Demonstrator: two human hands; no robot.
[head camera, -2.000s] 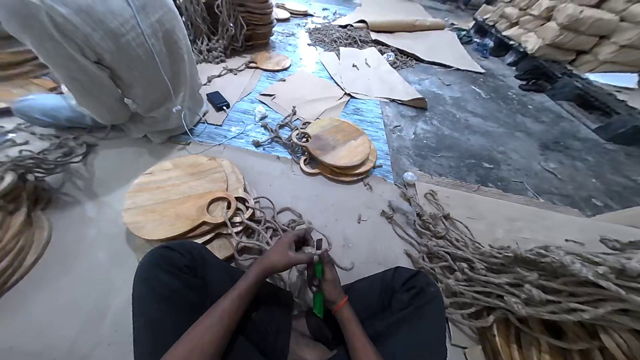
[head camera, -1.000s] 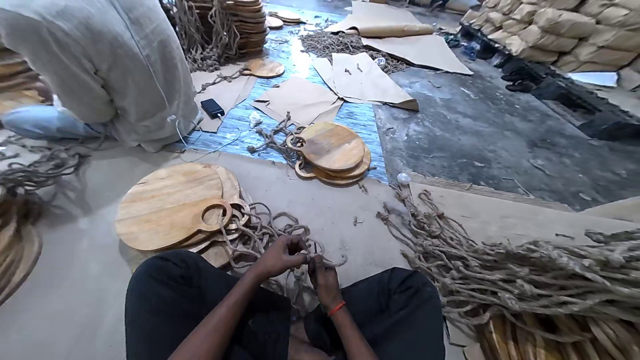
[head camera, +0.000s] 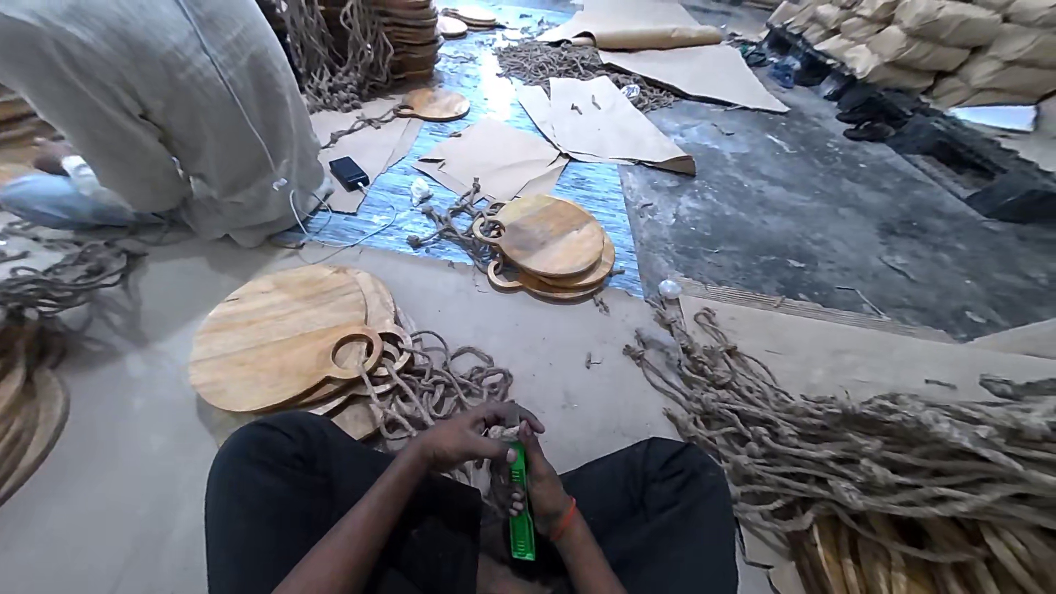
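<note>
My left hand (head camera: 466, 436) pinches the end of a jute rope (head camera: 502, 432) above my lap. My right hand (head camera: 540, 478), with an orange band at the wrist, holds a green-handled cutter (head camera: 520, 516) upright against that rope end; its blade cannot be made out. Knotted ropes (head camera: 450, 379) run from there to the ring handles of a stack of round wooden boards (head camera: 276, 338), just beyond my left knee. A smaller stack of round boards (head camera: 553, 235) with rings and rope lies farther ahead.
A heap of knotted ropes (head camera: 825, 437) lies over wooden pieces (head camera: 891, 557) at my right. A person (head camera: 165, 107) sits at the upper left beside a black phone (head camera: 349, 173) with a cable. Brown paper sheets (head camera: 495, 157) lie ahead, and wrapped packages (head camera: 949, 41) are piled at the upper right.
The green cutter, hidden from view one second ago, shows again in my right hand. Both hands remain close together at the rope.
</note>
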